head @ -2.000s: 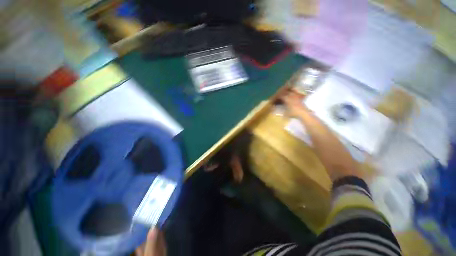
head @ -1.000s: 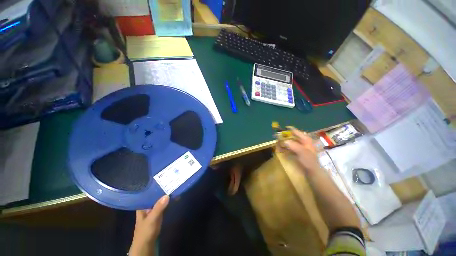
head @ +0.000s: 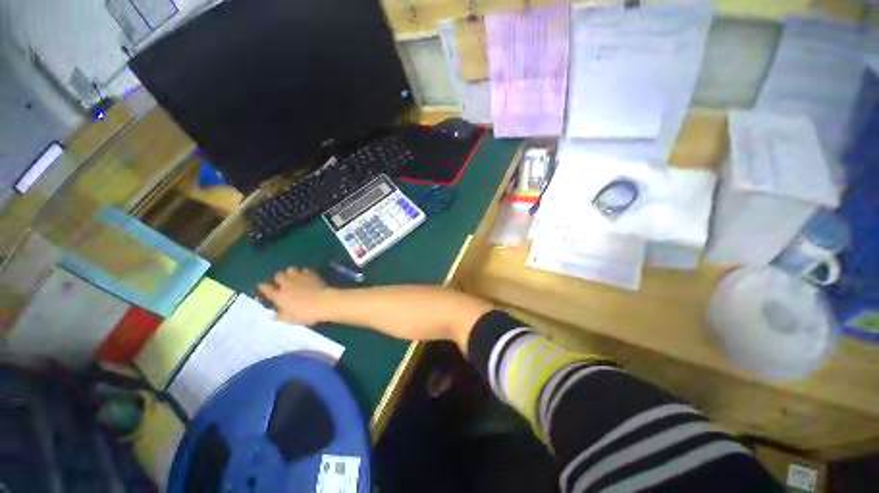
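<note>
The blue component reel [head: 253, 419] stands out at the lower left, cut off by the bottom edge; dark tape shows in its windows and a white label [head: 339, 474] is on its face. My left hand is not in view. My right hand [head: 294, 295] reaches across the green desk, palm down, fingers at the top edge of the printed sheet [head: 236, 349]. A small dark thing shows by the fingertips; whether the hand holds it cannot be told. A slim pen [head: 345, 272] lies just right of the hand.
The calculator [head: 374, 221], keyboard [head: 313, 188] and mouse pad [head: 439, 159] lie beyond the hand, below the monitor [head: 275, 82]. On the right wooden surface are papers [head: 588, 255], a dark ring [head: 615, 196] and a whitish spool [head: 776, 323].
My right hand has moved from the wooden edge at right to the desk by the sheet. The view has swung right; the reel now sits lower, and my left hand has left the picture.
</note>
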